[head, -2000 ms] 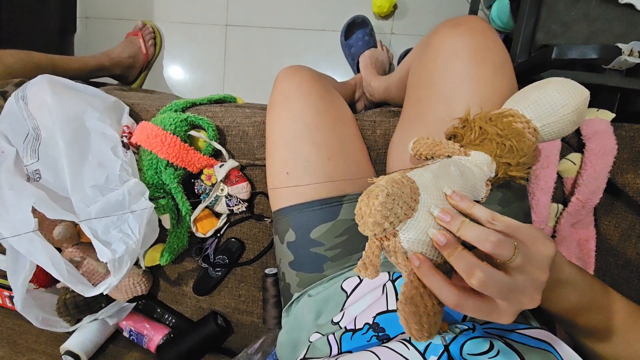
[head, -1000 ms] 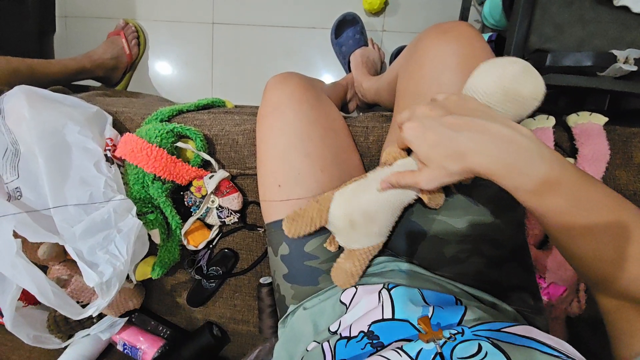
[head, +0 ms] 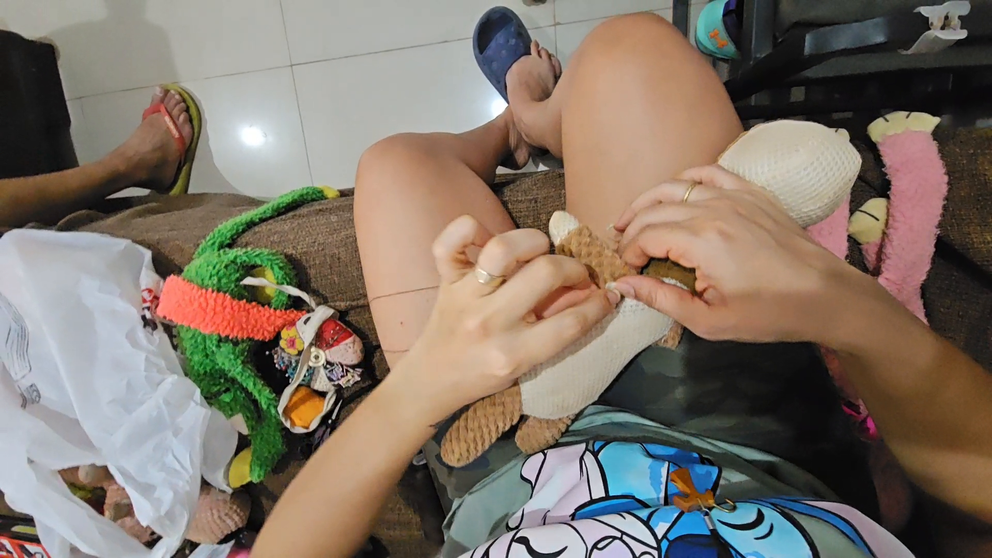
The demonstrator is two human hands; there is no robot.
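Observation:
A crocheted stuffed toy with a cream body and brown limbs lies across my lap. Its cream, rounded head end points to the upper right. My left hand, with a ring, pinches at the joint between a brown limb and the body; what its fingertips hold is too small to tell. My right hand, also ringed, lies over the neck area, its thumb and fingers closed on the toy beside that limb. A thin dark thread runs across my thigh toward my left hand.
On the brown sofa to the left lie a green plush toy with an orange band, a small decorated pouch and a white plastic bag holding crocheted pieces. Pink plush limbs lie right. Another person's foot is at upper left.
My left hand has come into view and onto the toy. The toy has been turned about in my right hand, which has moved from its body to near its neck.

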